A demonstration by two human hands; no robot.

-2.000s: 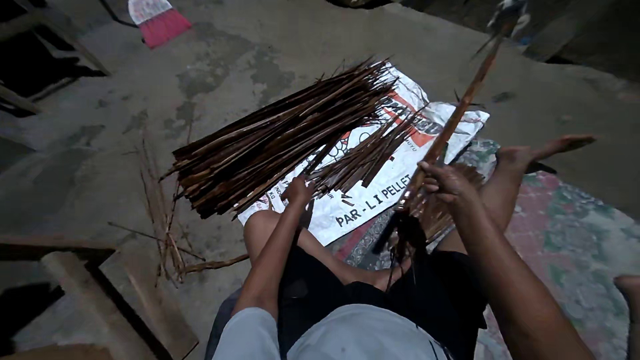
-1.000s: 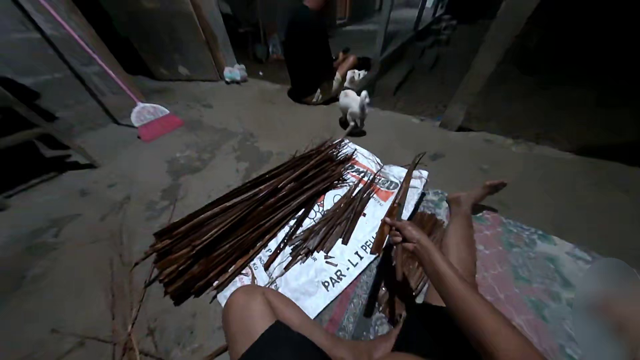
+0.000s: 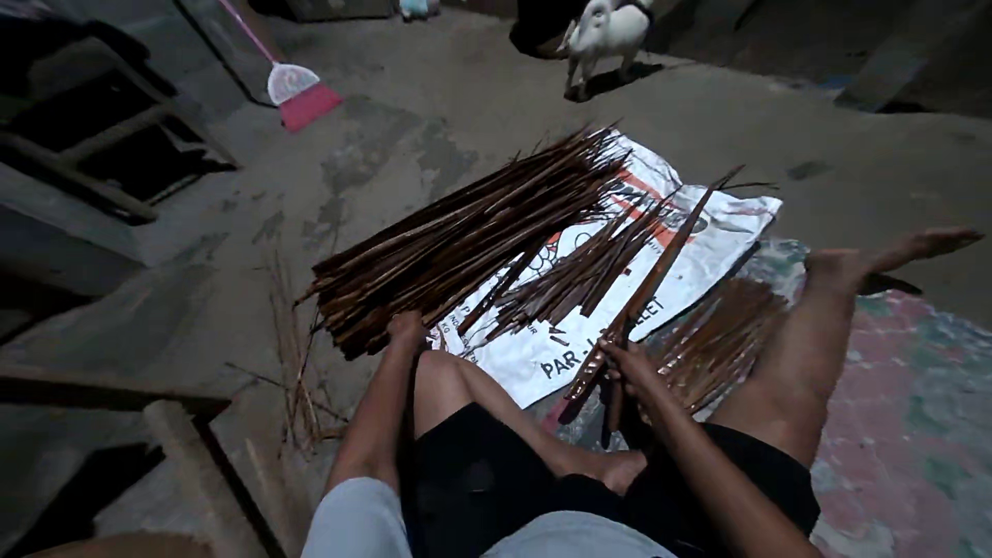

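My left hand [image 3: 408,329] rests at the near end of a large pile of long dark brown dried stalks [image 3: 465,240]; whether its fingers hold any is unclear. In my right hand [image 3: 626,364] is a long brown stalk [image 3: 659,267], slanting up and away over a white printed sack [image 3: 527,372]. A dark, thin tool or strip, only partly visible, hangs below that hand. Shorter brown pieces [image 3: 581,271] lie on the sack between both hands. Another heap of lighter brown strips [image 3: 717,341] lies right of my right hand, beside my bent leg.
A white dog [image 3: 608,35] stands on the concrete floor beyond the sack. A pink and white broom [image 3: 304,97] is at the upper left, near a wooden frame [image 3: 116,132]. Thin loose twigs [image 3: 298,372] lie left of my knee. A patterned mat [image 3: 891,395] spreads at right.
My left hand, out of view one second ago, is at the near end of the large pile. The dog has moved to the right over the floor. The view has tilted downward.
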